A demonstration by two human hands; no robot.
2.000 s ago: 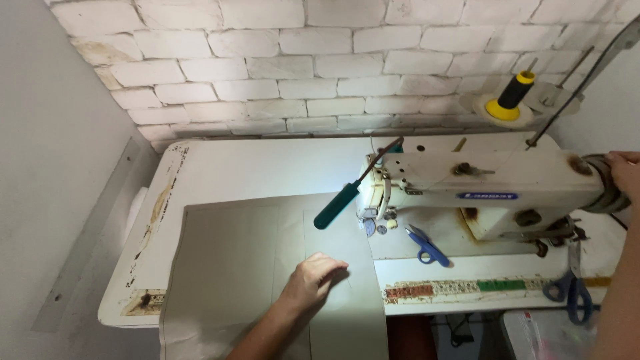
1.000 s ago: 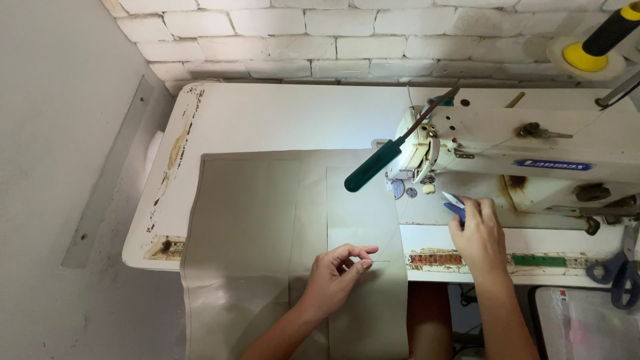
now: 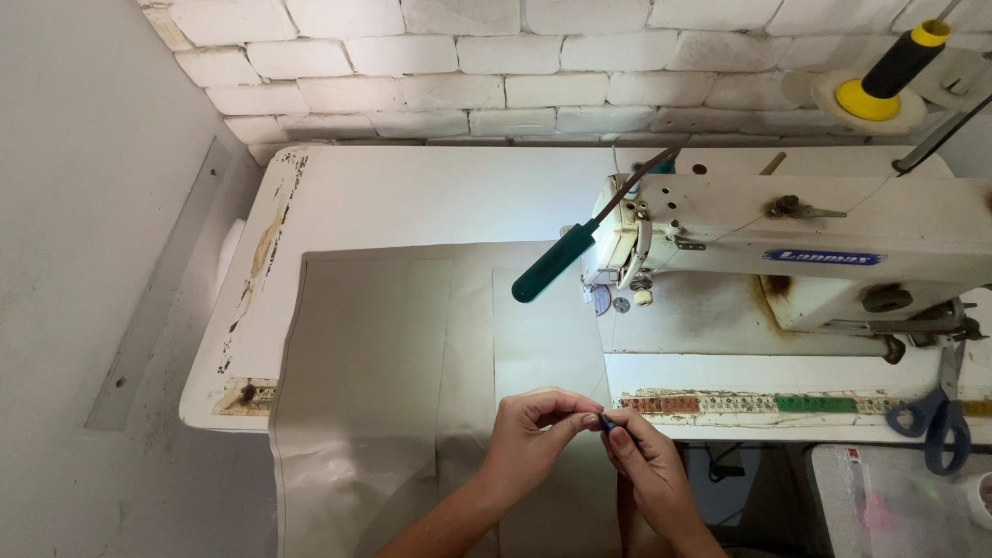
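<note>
Over the right edge of a beige fabric panel point(image 3: 372, 349), my left hand point(image 3: 542, 434) pinches a thin thread point(image 3: 601, 381) between thumb and fingertips. My right hand point(image 3: 647, 465) meets it there, closed around the small blue thread snips, of which only a dark tip point(image 3: 606, 422) shows. The thread runs up toward the needle area of a white sewing machine point(image 3: 821, 225). The panel lies on the white table with its right edge near the machine's presser foot. A lamp with a dark green body point(image 3: 554, 262) hangs over the panel beside the machine head.
Blue-handled scissors point(image 3: 942, 418) hang over the table's front edge at right, near a worn measuring tape point(image 3: 736, 404). A black thread cone point(image 3: 903, 66) stands behind the machine. A clear plastic container point(image 3: 891, 504) is at lower right. A white brick wall point(image 3: 511, 54) backs the table.
My right hand, on the machine's handwheel two seconds ago, took the blue snips from the machine bed and has moved left to meet my left hand. The view has shifted right.
</note>
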